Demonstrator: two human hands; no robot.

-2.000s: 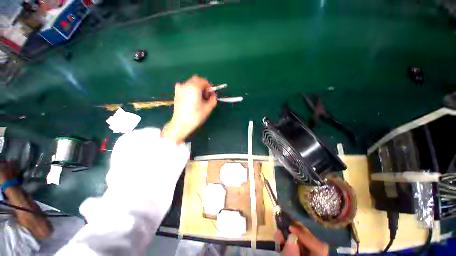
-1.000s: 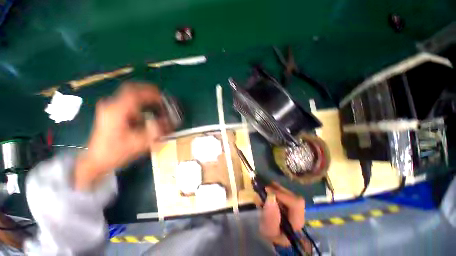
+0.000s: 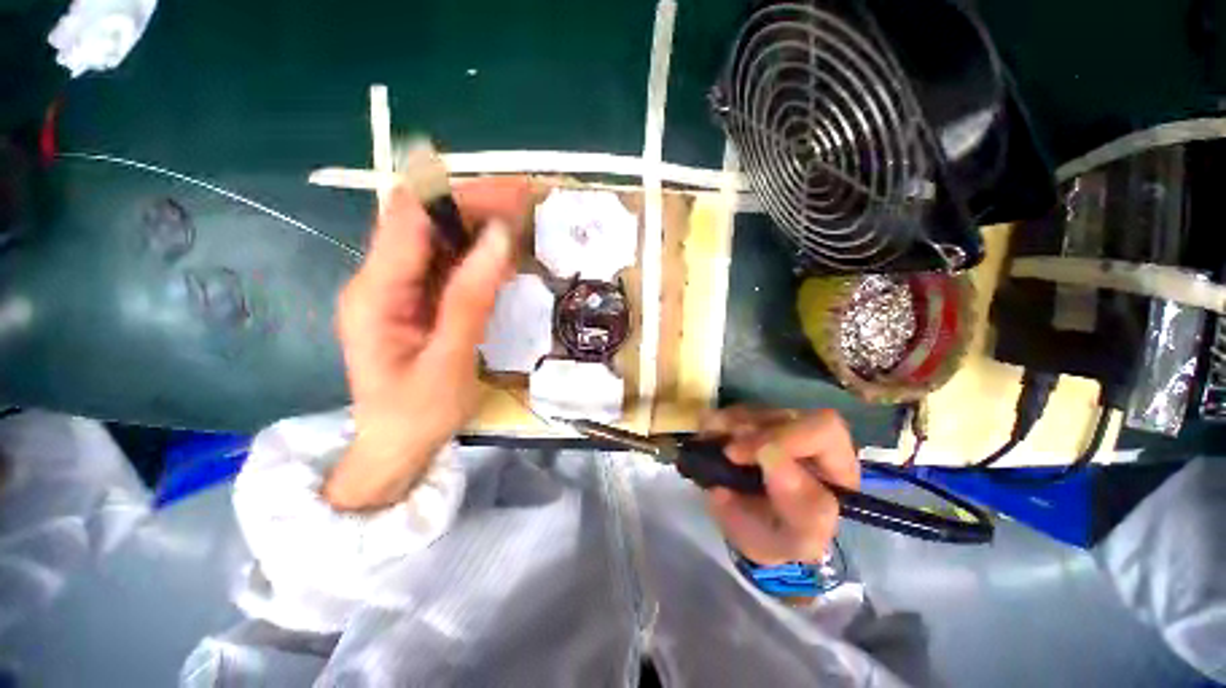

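Note:
My left hand (image 3: 424,316) holds dark tweezers (image 3: 437,199) with a pale end pointing up, over the left edge of the cardboard pad (image 3: 675,323). My right hand (image 3: 787,481) grips the black handle of a soldering iron (image 3: 713,464); its silver barrel points left, below the white pads. A small round dark module (image 3: 593,319) lies among three white pads: one above it (image 3: 586,231), one at its left (image 3: 518,324), one below it (image 3: 578,389). The lower ends of the tweezers are hidden by my left hand. A thin silver solder wire (image 3: 215,188) runs towards my left hand.
A black fan with a round grille (image 3: 820,141) stands at the upper right. A tip cleaner with metal wool (image 3: 881,323) sits below it. A black box with tape (image 3: 1076,316) is at the right. A crumpled white piece (image 3: 101,34) lies at the upper left.
The view has come closer over the pads. My left hand has moved back to the pad's left edge. The module now shows among the pads. The iron has swung to point left.

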